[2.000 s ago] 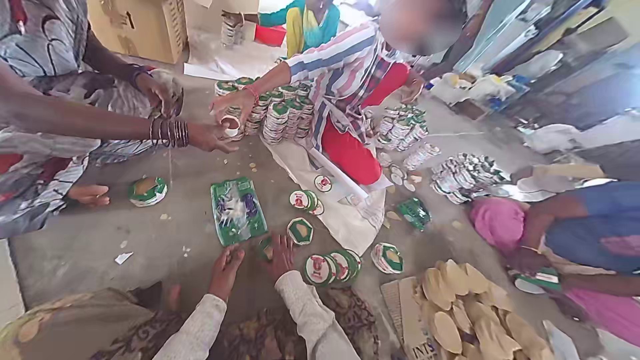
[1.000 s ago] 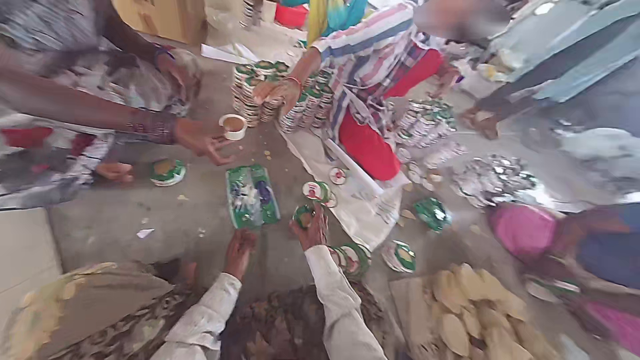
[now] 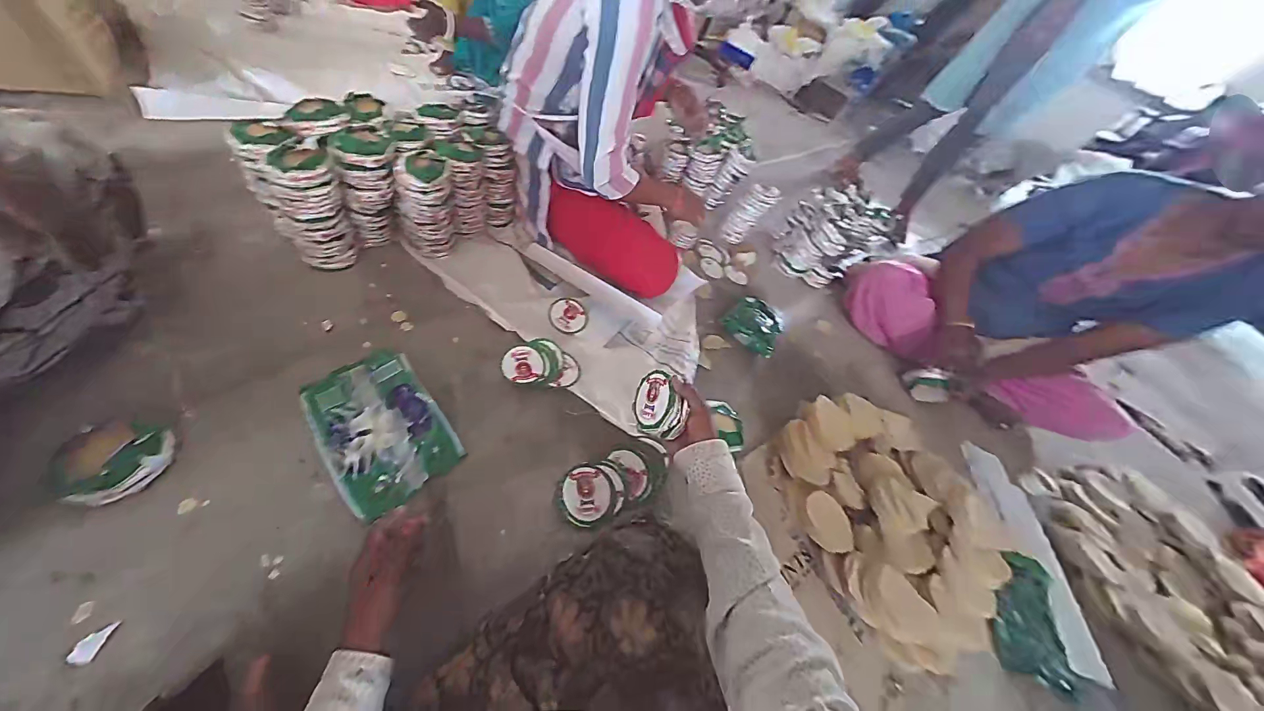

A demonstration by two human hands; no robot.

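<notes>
My right hand [image 3: 694, 415] grips a small stack of round white discs with green scalloped edges [image 3: 656, 403] and a red printed mark. My left hand [image 3: 388, 553] rests by the lower edge of a flat green printed plastic packet [image 3: 380, 434]; its fingers are blurred. Between my hands, a fanned row of similar discs [image 3: 590, 494] lies on the floor. A smaller group of discs [image 3: 528, 364] sits farther forward, partly on a pale sheet. One single disc [image 3: 568, 315] lies on that sheet. Another green-edged piece [image 3: 726, 427] is just right of my right hand.
Tall stacks of green-topped discs [image 3: 425, 202] stand ahead on the left. A person in a striped shirt [image 3: 573, 109] sits ahead; another person in blue [image 3: 1116, 247] works at the right. Tan oval pieces [image 3: 889, 513] are heaped at my right. A green-edged stack [image 3: 114, 459] lies far left.
My right hand has moved right and now holds a stack of discs. The hand with the small cup at the left is out of view. The view has shifted.
</notes>
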